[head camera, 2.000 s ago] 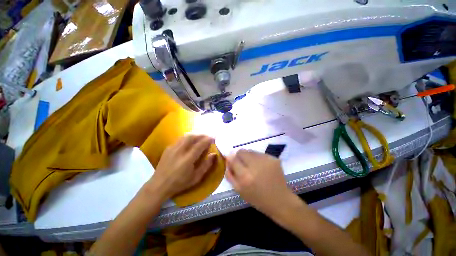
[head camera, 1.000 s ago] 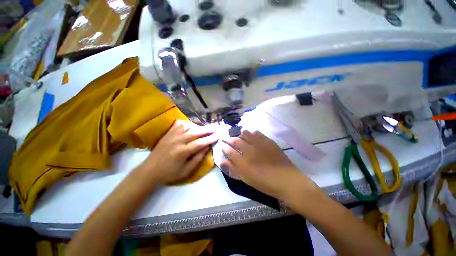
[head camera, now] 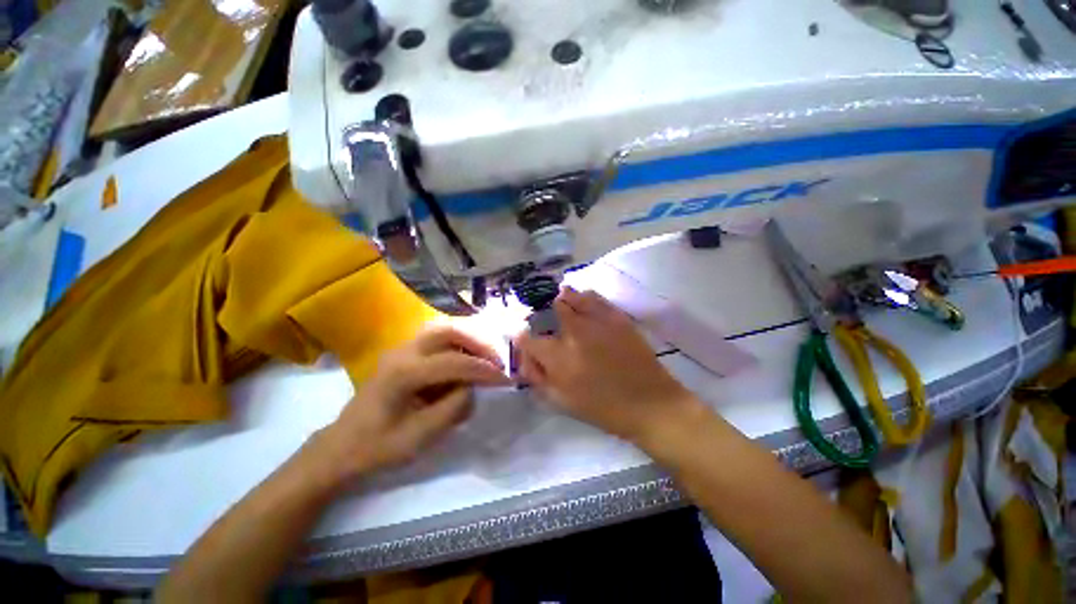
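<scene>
A mustard cloth panel (head camera: 153,295) lies left of the needle area (head camera: 519,293), its right end running under the bright lamp. My left hand (head camera: 407,395) is on the table at the panel's right end, fingers bent. My right hand (head camera: 602,360) is just right of it, below the presser foot. The fingertips of both hands nearly meet at a small dark edge (head camera: 514,358). Glare and fingers hide what they hold. The panel's rounded end is not visible. A pale strip (head camera: 702,342) lies right of my right hand.
The white JACK machine head (head camera: 708,130) spans the back. Scissors with green and yellow handles (head camera: 838,366) lie right, beside small metal tools (head camera: 903,289) and an orange stick (head camera: 1038,269). A black piece (head camera: 704,237) lies behind. Mustard-and-white cloth (head camera: 956,507) hangs lower right.
The rounded mustard end has gone from view under my left hand. The black strip below my right hand a second ago no longer shows there. My fingertips have drawn together below the needle.
</scene>
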